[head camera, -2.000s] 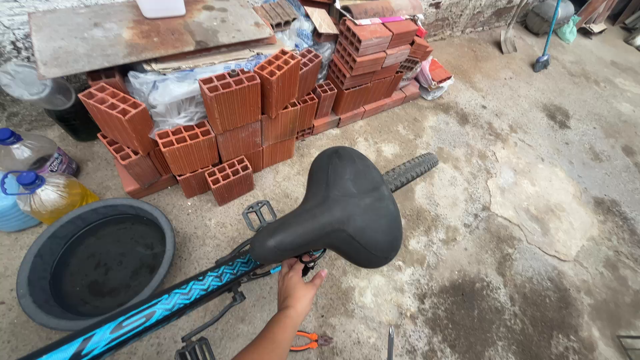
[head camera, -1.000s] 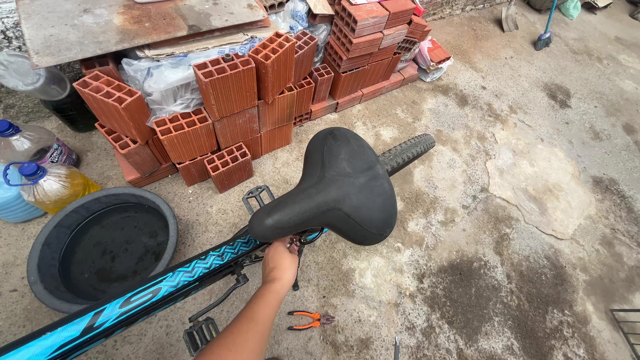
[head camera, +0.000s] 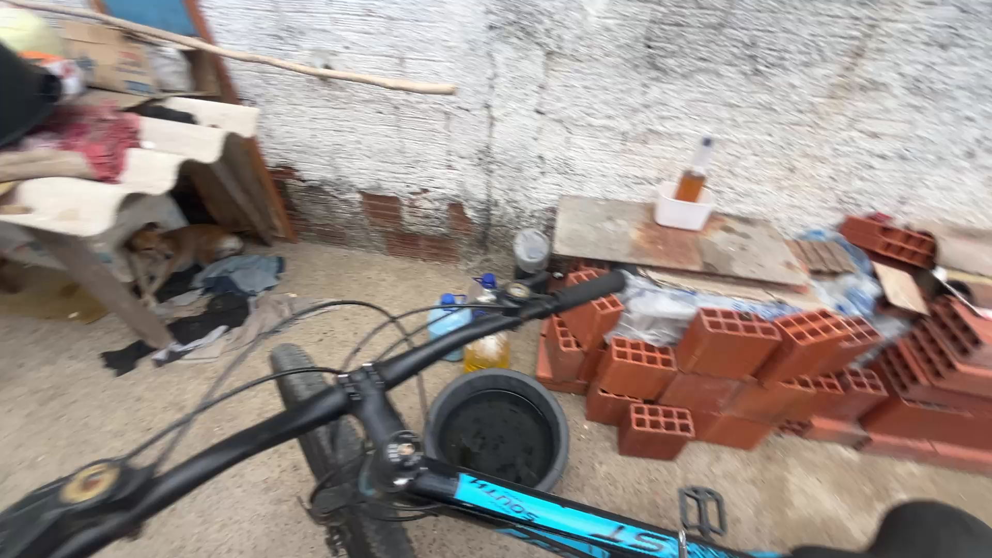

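Neither of my hands shows in the head view now. A bicycle with a black and blue frame (head camera: 542, 511) crosses the lower part of the view. Its black handlebar (head camera: 263, 434) runs from the lower left up to a grip (head camera: 593, 291) near the middle. Below the stem is the front tire (head camera: 298, 387). Part of the black saddle (head camera: 934, 531) is at the lower right corner, and a pedal (head camera: 702, 511) shows beyond the frame. The part under the saddle is out of view.
A dark basin (head camera: 562, 442) of liquid stands beyond the frame, near plastic bottles (head camera: 487, 349). Hollow red bricks (head camera: 728, 341) are stacked at the right, beside a board (head camera: 589, 232) with a white container (head camera: 682, 209). A dog (head camera: 194, 244) lies under a corrugated sheet (head camera: 178, 143) at the left.
The view has swung left to the handlebar and wall. The hand that was under the saddle in both earlier frames is out of view, as are the orange pliers on the ground.
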